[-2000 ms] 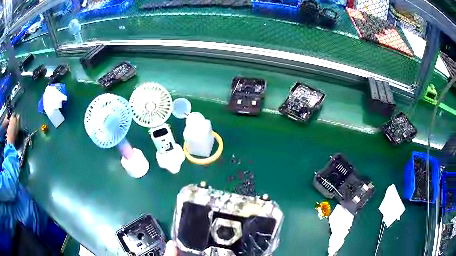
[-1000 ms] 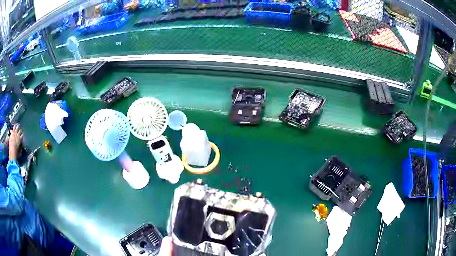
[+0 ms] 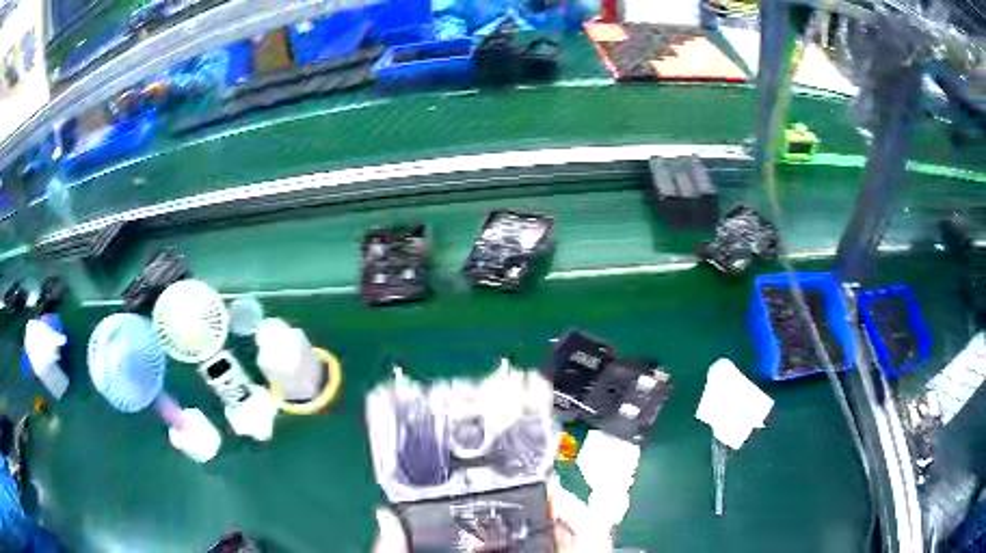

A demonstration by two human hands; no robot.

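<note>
A blurred case stands at the bottom centre: a pale grey upper part with rounded recesses [image 3: 465, 432] and a dark lower part [image 3: 476, 524] in front of it. My left hand [image 3: 390, 531] shows only as a fingertip area at its left edge, gripping it. My right hand [image 3: 564, 516] shows as a blurred bit of skin at its right edge, holding that side. The rest of both hands is hidden or cut off by the bottom edge.
An opened black case [image 3: 608, 387] lies right of the held one, beside white cloth [image 3: 608, 475]. Handheld fans [image 3: 128, 362] and a white bottle [image 3: 290, 362] in a yellow ring stand left. Board-filled housings [image 3: 508, 250] line the back. Blue bins [image 3: 770, 335] are right.
The view has swung right. The held case showed its camouflage front with a hexagonal opening; it now shows pale recesses above a dark part. Skin now also shows at its right edge.
</note>
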